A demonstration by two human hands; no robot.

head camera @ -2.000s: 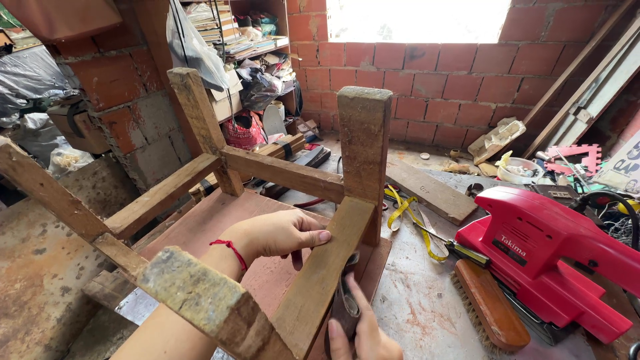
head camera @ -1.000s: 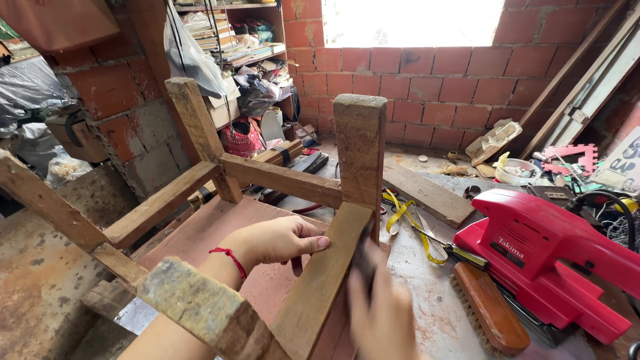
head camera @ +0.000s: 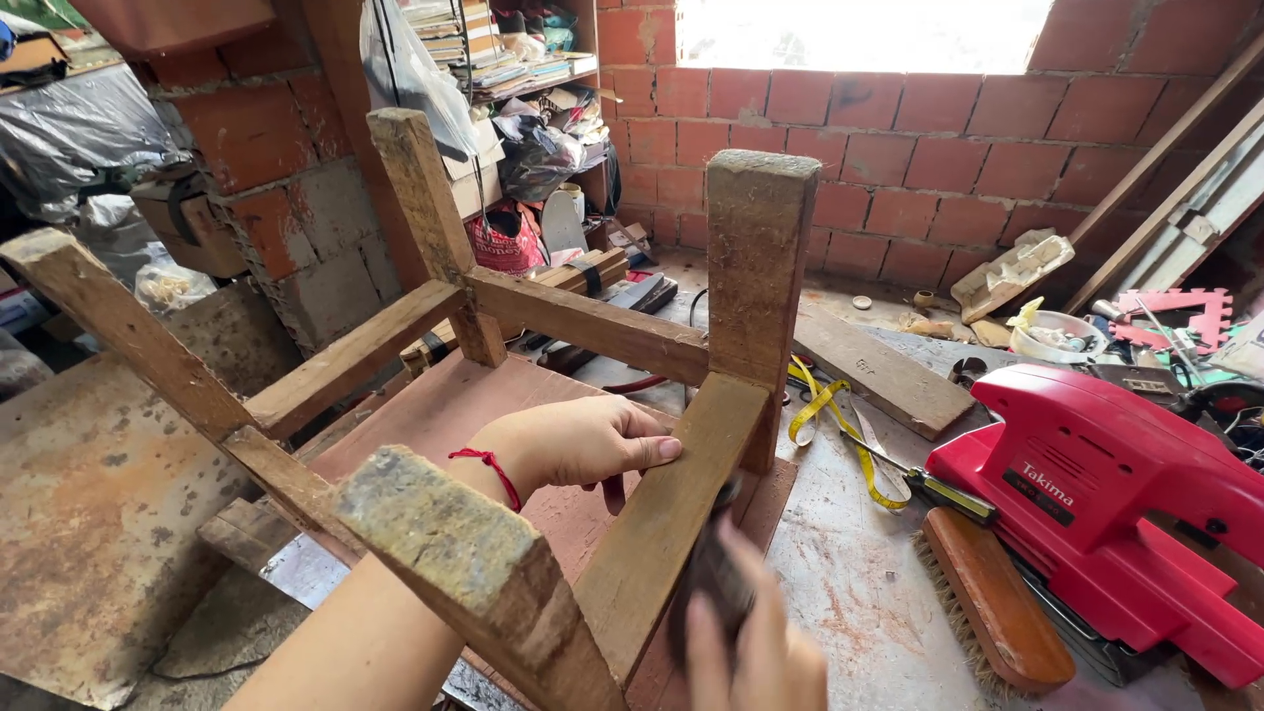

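An upturned wooden stool frame (head camera: 670,518) stands with its legs pointing up, its reddish seat board (head camera: 425,405) underneath. My left hand (head camera: 592,444), with a red cord at the wrist, grips the near crossbar, thumb on top and fingers around its inner side. Against the outer edge of that same crossbar, my right hand (head camera: 755,632) holds a dark, flexible piece that looks like sandpaper (head camera: 713,578); it is blurred. At the right lie a red Takima belt sander (head camera: 1076,484) and a wooden-backed brush (head camera: 997,602).
A yellow tape measure (head camera: 825,400) and a loose board (head camera: 879,370) lie on the metal-topped bench (head camera: 839,583) behind the right side. A white bowl (head camera: 1057,336) holds small items. Beyond are a brick wall (head camera: 889,148) and a cluttered shelf (head camera: 523,79).
My right hand has shifted along the outer edge of the crossbar, with the dark piece still in it. My left hand keeps its hold on the crossbar.
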